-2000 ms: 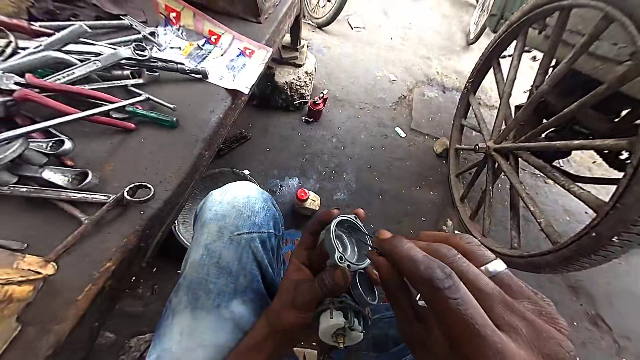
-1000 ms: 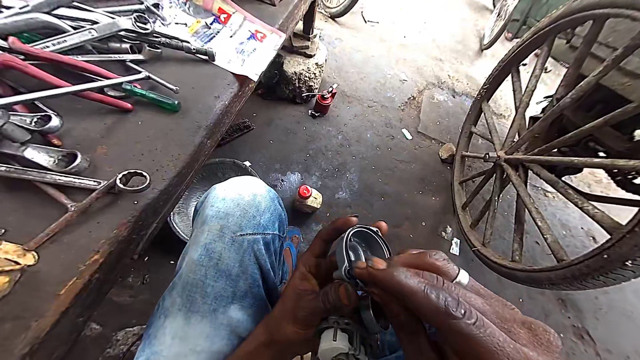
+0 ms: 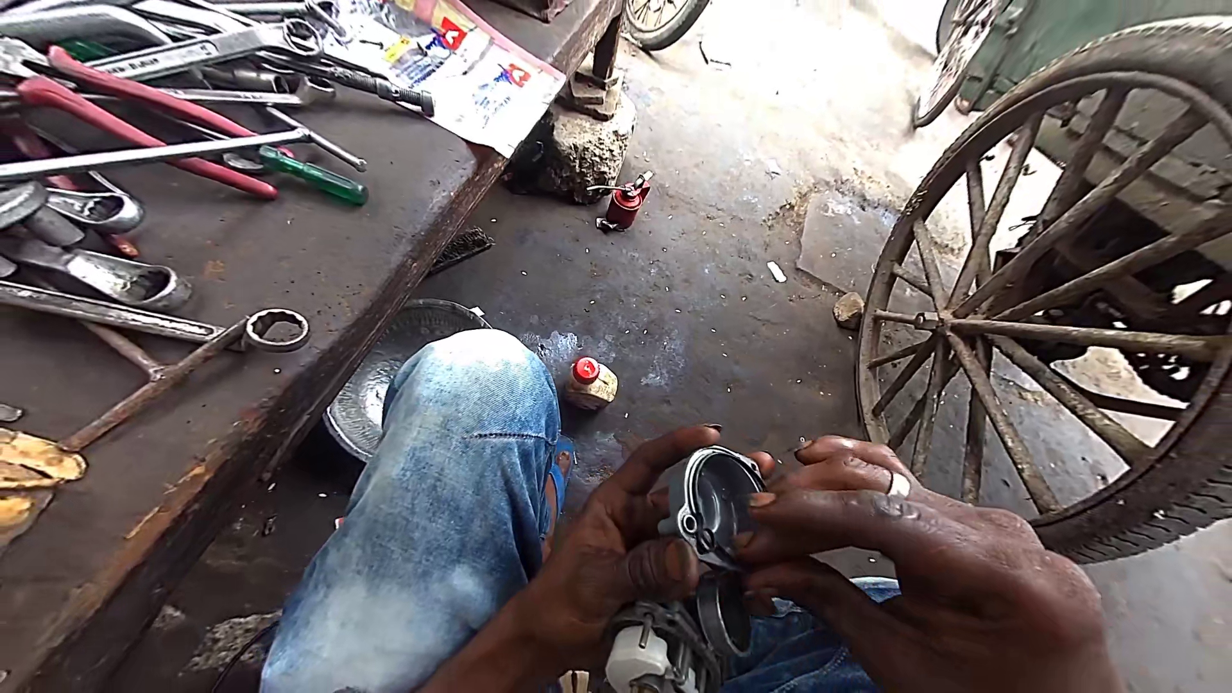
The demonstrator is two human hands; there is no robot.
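Note:
My left hand (image 3: 640, 549) holds a round metal cup-like part (image 3: 720, 500), which looks like a carburetor float bowl, with its open side facing up and a pale rim around it. The fingers of my right hand (image 3: 895, 549), one with a ring, touch the bowl's right edge and inside. Just below, a carburetor body (image 3: 664, 650) with a white part and a round metal mouth (image 3: 722, 611) sits by my left hand's palm; how it is held is partly hidden.
At left, a worn table (image 3: 356, 221) bears wrenches (image 3: 202, 53), red-handled pliers (image 3: 144, 125) and a green screwdriver handle (image 3: 313, 175). On the floor are a metal basin (image 3: 361, 395), a red-capped bottle (image 3: 590, 383) and a red oil can (image 3: 628, 202). A large spoked wheel (image 3: 962, 327) stands at right.
The bowl has turned in my left hand, and its inside now shows more openly. My right fingers have shifted over its right edge.

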